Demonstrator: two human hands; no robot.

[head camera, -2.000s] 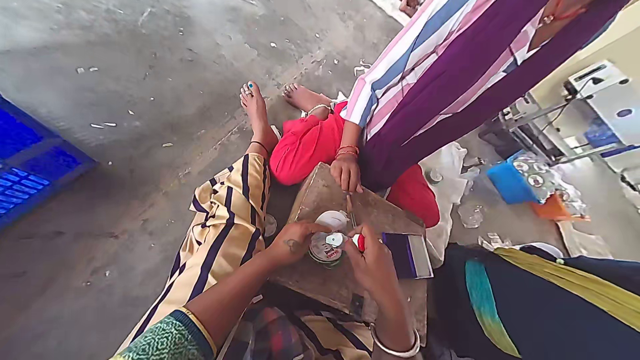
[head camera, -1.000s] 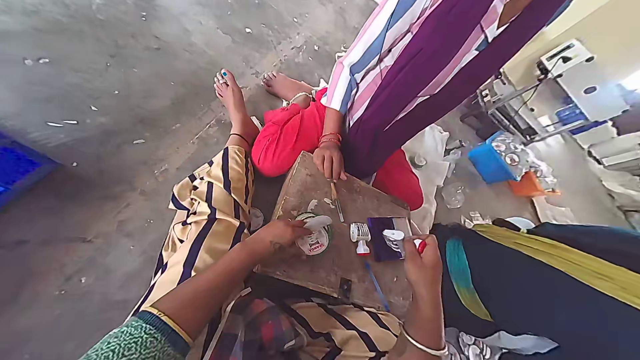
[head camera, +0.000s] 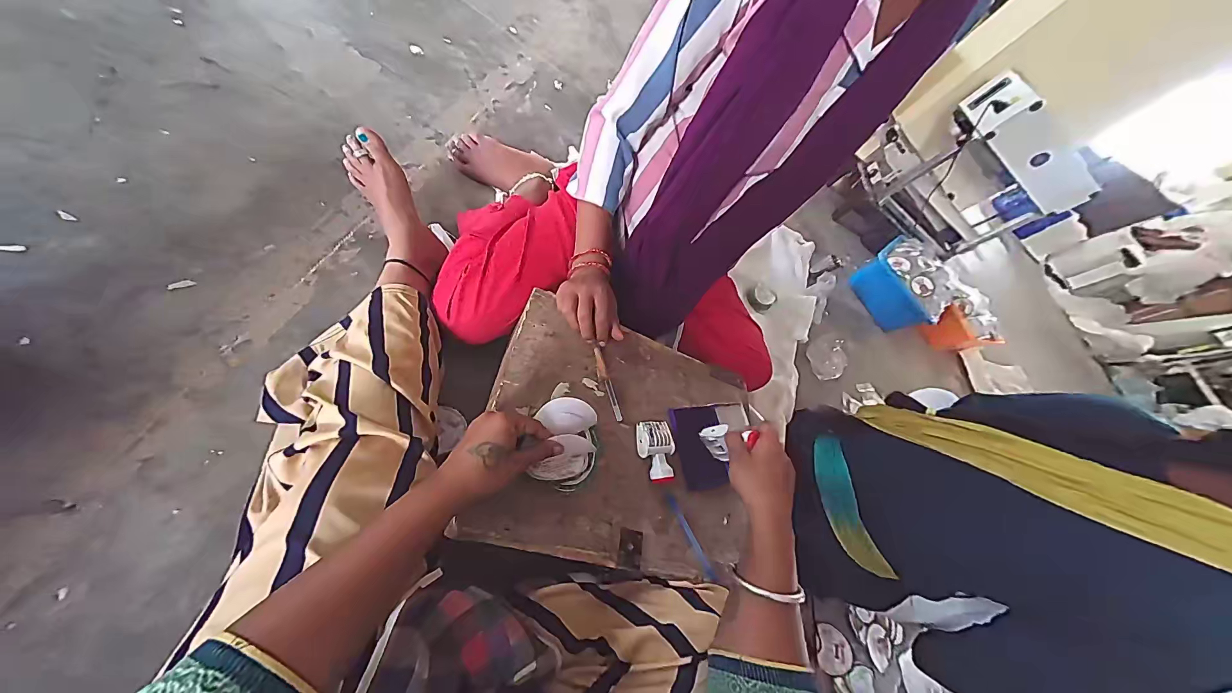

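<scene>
My left hand pinches a thin round white disc over a small stack of printed discs on the wooden board. Another pale disc lies just beyond it. My right hand grips a white stamp with a red part above the dark purple ink pad; whether the two touch is hidden. A second white and red stamp stands between the discs and the pad. Near the board's far edge, a co-worker's hand rests by a thin brush-like tool.
The wooden board lies between me and the seated co-worker. A blue strip is at its near edge. Blue and orange containers with discs stand on the floor at right. Another person in dark cloth sits close on my right.
My right hand was over the discs two seconds ago; it moved right to the ink pad with the stamp. My left hand stays by the discs.
</scene>
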